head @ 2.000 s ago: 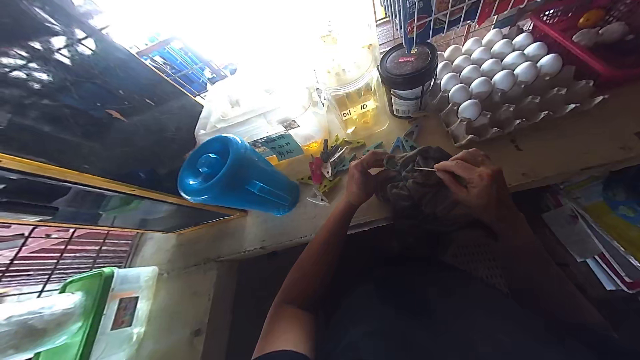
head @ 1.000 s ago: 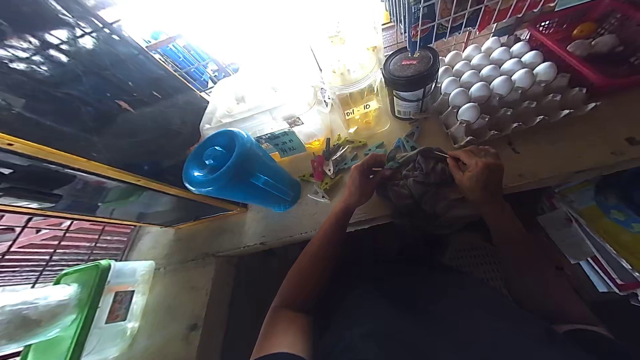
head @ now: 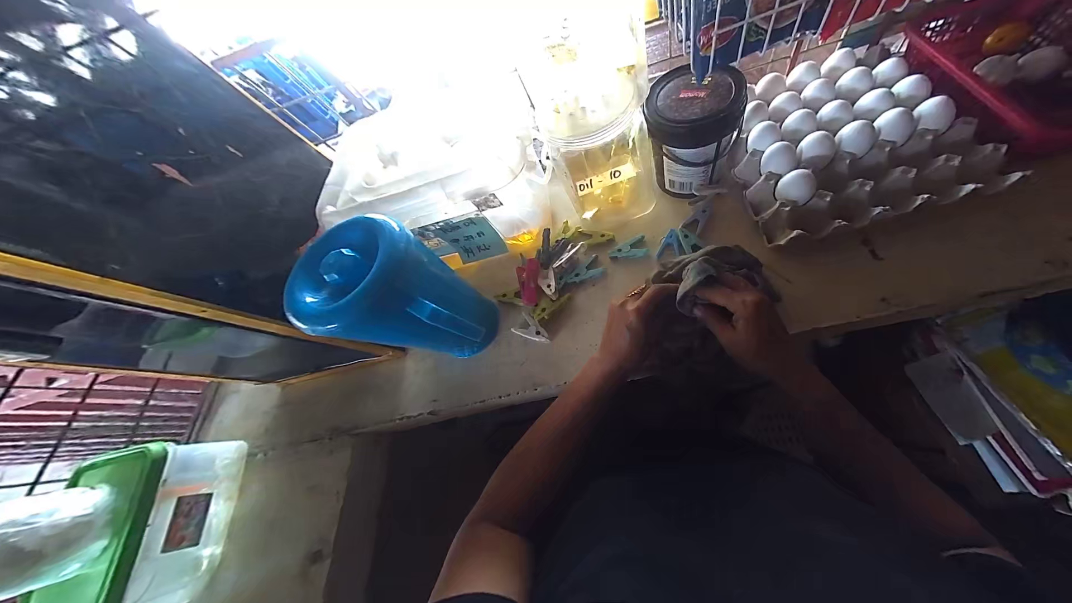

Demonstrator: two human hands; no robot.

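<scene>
A dark greyish cloth (head: 729,264) lies bunched at the counter's front edge, partly hanging over it. My right hand (head: 741,322) grips a fold of the cloth between thumb and fingers. Close beside it, my left hand (head: 632,327) is curled at the cloth's left side; its fingertips are hidden, so its hold cannot be made out. Several plastic clothespins (head: 578,272) in green, blue, pink and white lie left of and behind the cloth. Whether anything is inside the folds cannot be seen.
Behind the clothespins stand a clear jar of yellow liquid (head: 615,197), a black-lidded bucket (head: 695,126) and a plastic tub (head: 435,167). A blue plastic pitcher (head: 419,293) lies at left. An egg tray (head: 888,197) and a red basket (head: 1005,105) are at right.
My right hand has moved left, toward my left hand, and now grips a raised fold of cloth. The thin light stick seen in its fingers earlier is no longer visible.
</scene>
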